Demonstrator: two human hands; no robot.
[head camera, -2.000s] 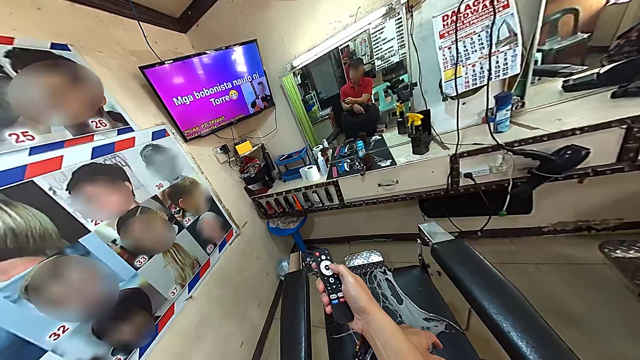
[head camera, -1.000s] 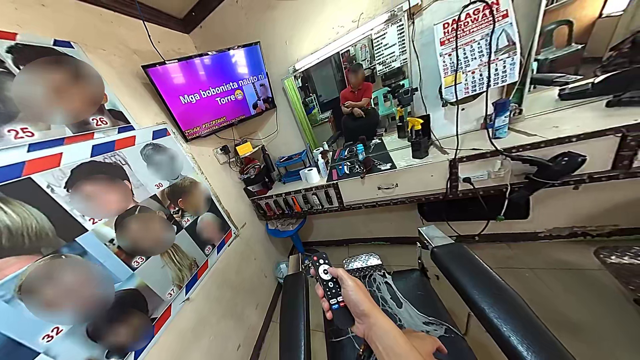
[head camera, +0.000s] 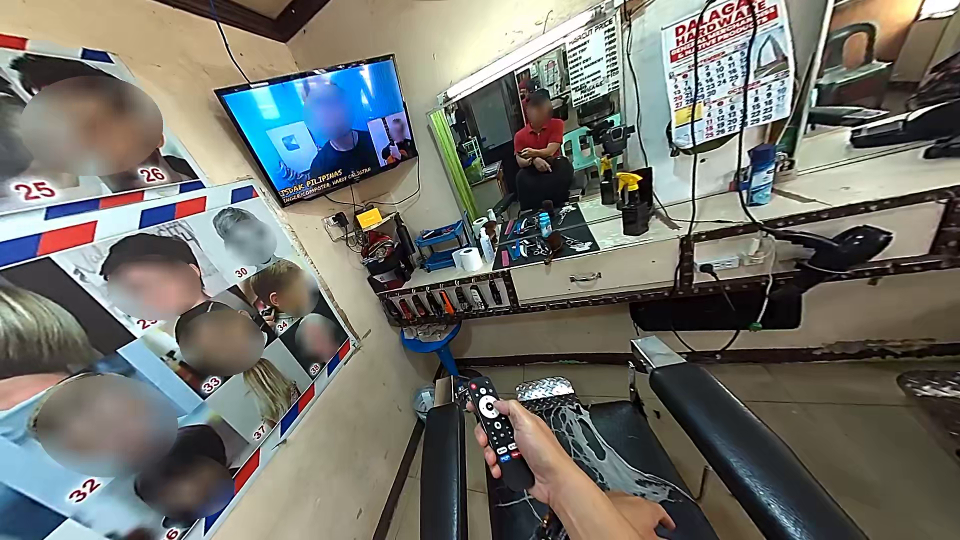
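Observation:
In my right hand (head camera: 536, 450) is a black remote control (head camera: 496, 431), its button side up. The thumb lies along its right edge near the round pad and the fingers wrap its left edge. My left hand (head camera: 641, 516) shows only in part under my right forearm, fingers towards the right; whether it grips anything is hidden. Beyond and below the hands is a black padded chair (head camera: 637, 435) with a torn, whitish patch on its seat. A wall-mounted television (head camera: 322, 127) at upper left shows a person against blue.
Black armrests (head camera: 442, 472) flank the hands. Ahead runs a counter (head camera: 630, 270) bearing bottles, a toilet roll (head camera: 469, 259) and grooming tools, with a hair dryer (head camera: 847, 247) at right. A wall mirror (head camera: 495, 135) reflects a seated person in red. A blue stool (head camera: 431, 343) stands below; haircut posters (head camera: 187, 300) cover the left wall.
The television picture has gone from a purple screen with writing to a person on a blue background. Both hands and the remote have kept much the same place.

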